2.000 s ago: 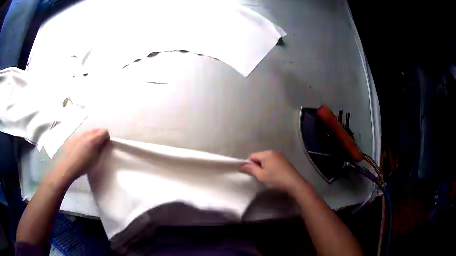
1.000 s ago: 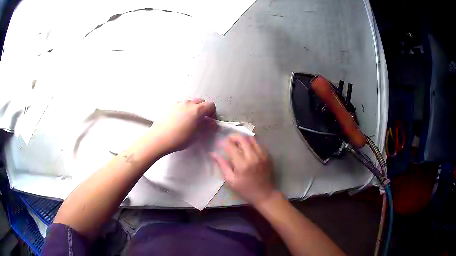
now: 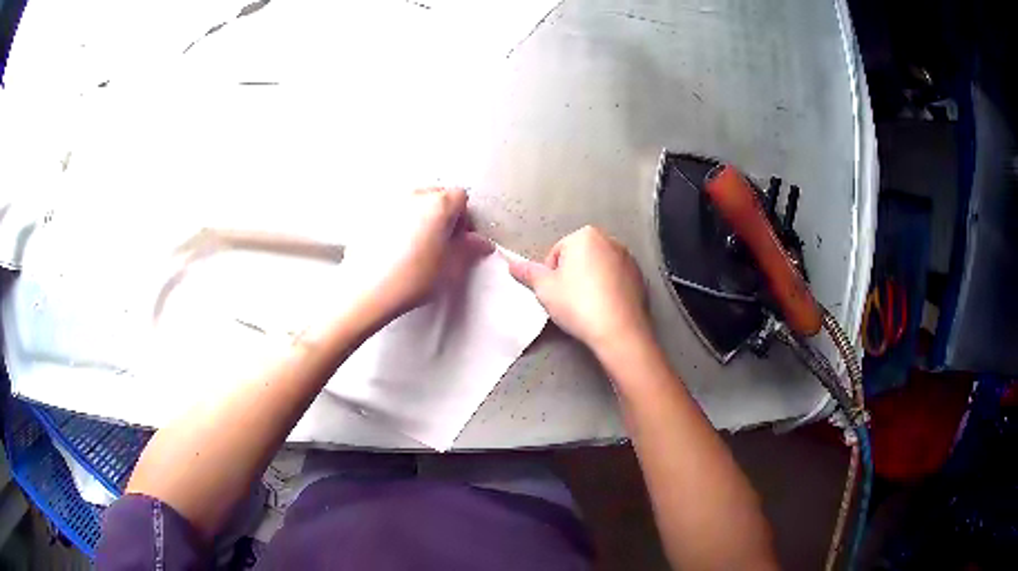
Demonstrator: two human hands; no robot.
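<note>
A white garment panel (image 3: 447, 357) lies on the pale pressing table (image 3: 592, 134) near its front edge, one corner pointing toward me. My left hand (image 3: 430, 245) is closed on the panel's upper edge, its fingers curled. My right hand (image 3: 586, 284) pinches the same edge between thumb and fingers, just right of my left hand. The steam iron (image 3: 714, 257), with a black pointed body and orange-brown handle, stands at the right, touched by neither hand. The cloth under my left hand and forearm is hidden.
More white cloth (image 3: 335, 56) lies at the far left of the table. Hoses (image 3: 837, 374) run from the iron's rear over the right front edge. A blue lattice basket (image 3: 73, 502) is low at the left. Orange-red loops (image 3: 887, 318) show beyond the table's right side.
The panel was stretched between both hands and now lies on the table. The hands have come together at its edge. In the last second, my right hand has moved up and closed on the edge.
</note>
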